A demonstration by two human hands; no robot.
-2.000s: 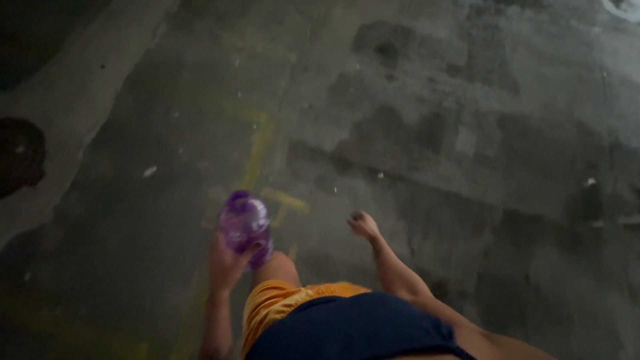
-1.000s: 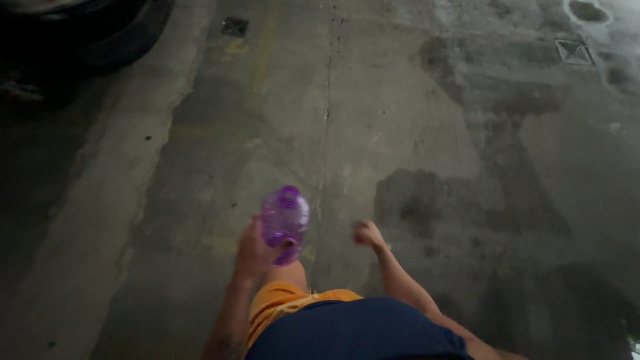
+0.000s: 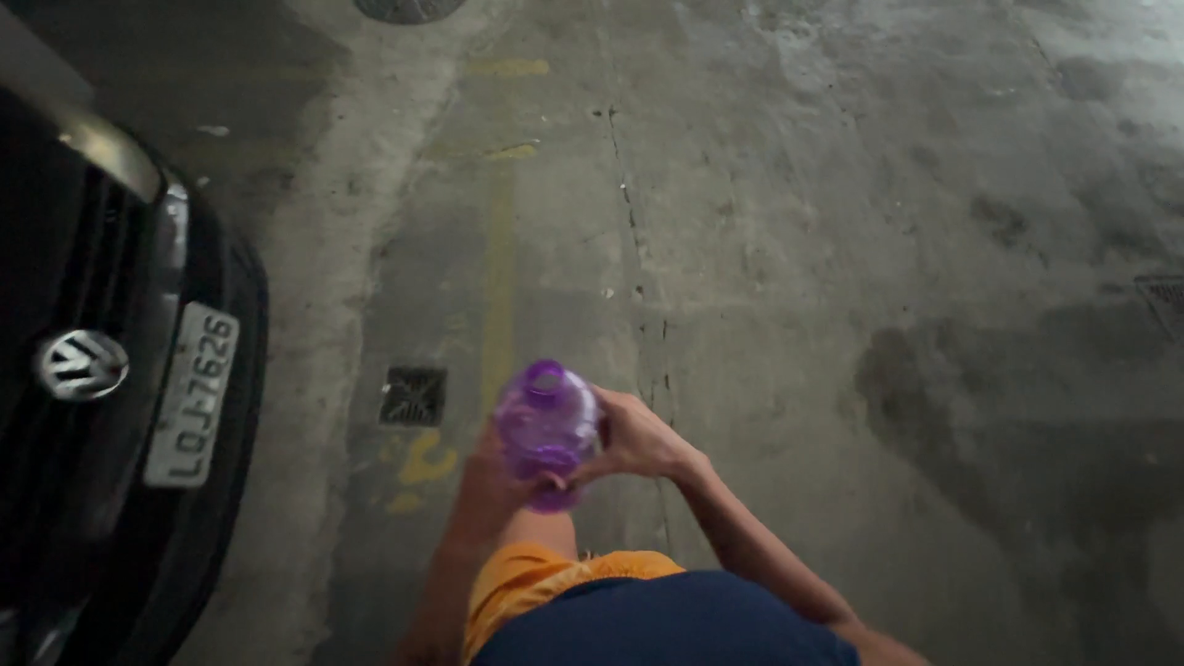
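Observation:
A translucent purple plastic bottle (image 3: 548,425) is held in front of my body, its ring-shaped purple top pointing away from me. My left hand (image 3: 499,472) grips its left and lower side, partly hidden behind the bottle. From the right, my right hand (image 3: 632,433) touches the bottle's side, with the thumb near its lower part. Below the hands are my orange shorts and dark blue shirt.
A black Volkswagen car (image 3: 236,370) stands at the left, its front towards me. The concrete floor (image 3: 768,277) carries worn yellow lines (image 3: 499,268), a square drain grate (image 3: 413,396), a crack and dark stains. A round cover (image 3: 409,7) lies at the top.
My right hand, apart from the bottle in both earlier frames, has moved left onto it. The bottle stays in my left hand. The view has shifted, with more of the car now showing.

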